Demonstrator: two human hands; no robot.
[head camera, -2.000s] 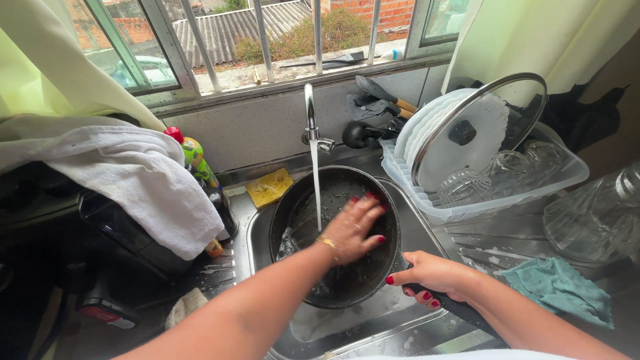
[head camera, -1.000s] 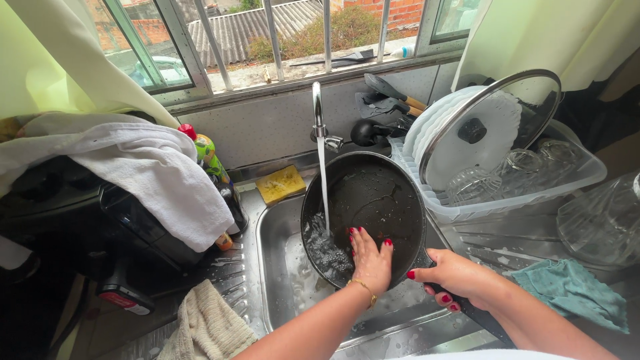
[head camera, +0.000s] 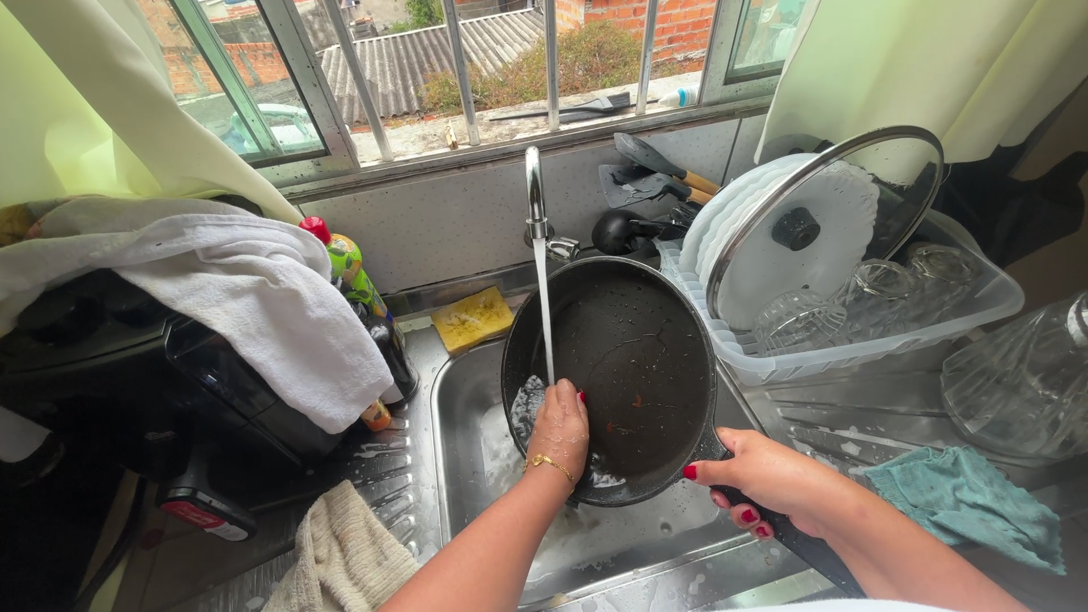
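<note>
A dark frying pan (head camera: 637, 365) is held tilted over the stainless steel sink (head camera: 476, 442). My right hand (head camera: 756, 476) grips its black handle. Inside the pan, at its lower left, is my left hand (head camera: 559, 425), with fingers curled together and a gold bracelet at the wrist; whether anything is under the fingers is hidden. Water runs from the chrome faucet (head camera: 534, 195) onto or just behind my left fingers, and some water with bubbles lies along the pan's left wall. A yellow sponge (head camera: 473, 320) rests on the sink's back left corner.
At right stands a plastic dish rack (head camera: 782, 365) with white plates, a glass lid (head camera: 922, 183) and glasses. A teal cloth (head camera: 969, 501) and glass pitcher (head camera: 1011, 382) are beside it. Utensils (head camera: 654, 170) lie behind. At left are bottles (head camera: 353, 272), a towel-covered black appliance (head camera: 170, 374) and a beige cloth (head camera: 344, 552).
My left hand has moved from the middle of the pan to its lower left, under the stream, and its spread fingers have drawn together. The pan is more tilted than two seconds ago.
</note>
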